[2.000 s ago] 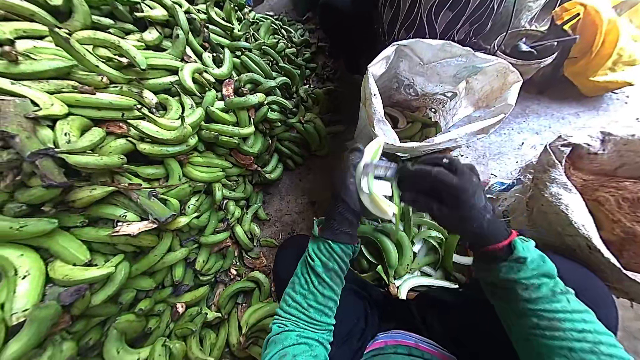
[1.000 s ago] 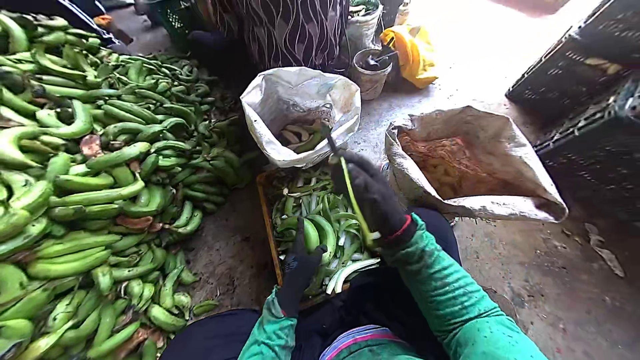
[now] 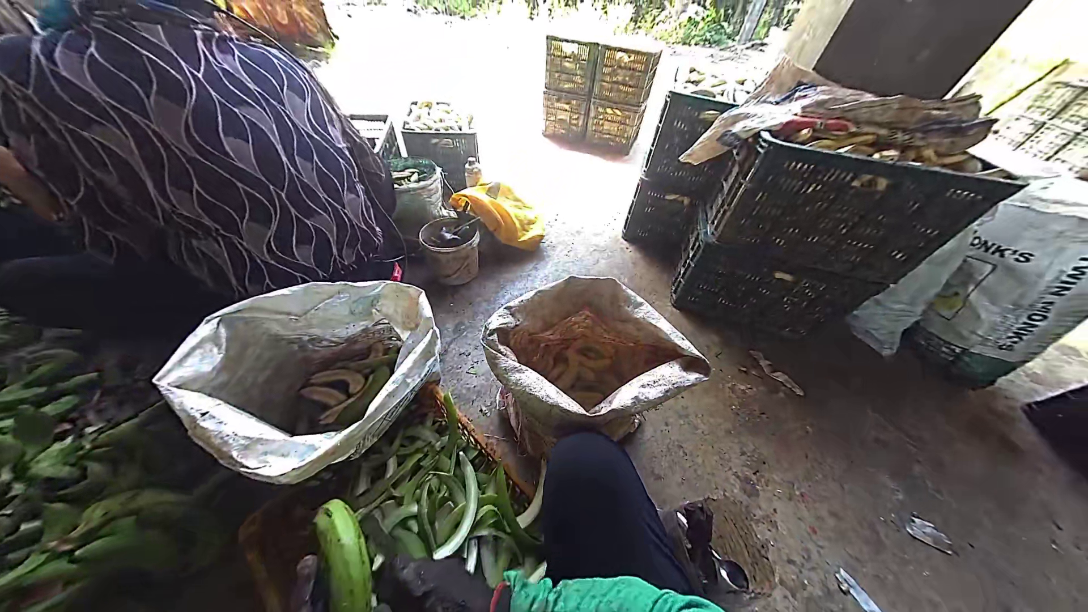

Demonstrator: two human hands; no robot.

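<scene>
At the bottom edge, the dark-gloved fingers of my left hand (image 3: pixel 307 583) lie along a green banana or plantain (image 3: pixel 344 552) that stands upright in its grip; most of this hand is out of frame. My right hand (image 3: pixel 444 585), in a dark glove with a red band at the wrist, is close to the fruit's right side. Its fingers are blurred and cut off, and no knife shows. Beyond the hands, green peels (image 3: pixel 459 510) are heaped in an orange-brown crate (image 3: pixel 489 442). An open white sack (image 3: pixel 246 340) with peeled fruit (image 3: pixel 340 391) stands past them.
A second open sack (image 3: pixel 527 374) holding peeled fruit stands beyond my knee (image 3: pixel 595 518). Unpeeled green fruit (image 3: pixel 102 527) lies at left. A person in patterned clothing (image 3: pixel 212 153) bends at upper left. Stacked black crates (image 3: pixel 850 212), a bucket (image 3: pixel 452 259) and a yellow bag (image 3: pixel 506 217) stand farther off.
The view has swung up and to the right. My right hand, raised over the peels with a knife a second ago, is now low beside the upright green fruit.
</scene>
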